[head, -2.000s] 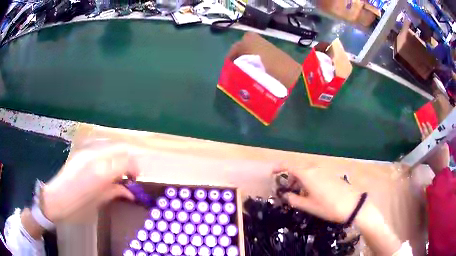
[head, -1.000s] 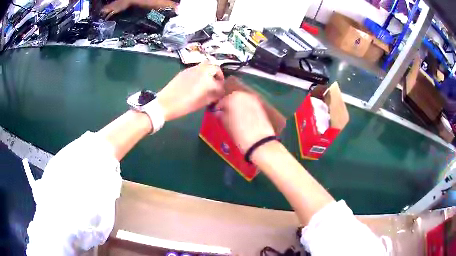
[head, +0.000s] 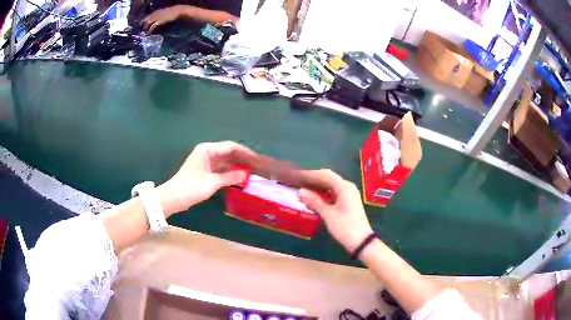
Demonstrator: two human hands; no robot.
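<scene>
A red retail box (head: 269, 214) with a yellow lower edge stands on the green belt in front of me, a white wrapped item showing inside. My left hand (head: 213, 169) grips its left end, the thumb on a red flap. My right hand (head: 332, 203) grips its right end, the thumb near the opening. The raised brown lid flap is blurred between my hands. No cell or cable shows in either hand; the box's inner ends are hidden by my fingers.
A second open red box (head: 377, 169) stands to the right. The carton of purple cells (head: 250, 315) and black cables (head: 363, 314) are cut off at the bottom edge. Across the green belt (head: 94, 125), a person's hand (head: 164, 17) is near circuit boards (head: 316, 67).
Both hands have moved from inside the box to its two ends. The box is turned more square to me and its lid flap has moved. A second earlier still, my hands were at the cells and cables.
</scene>
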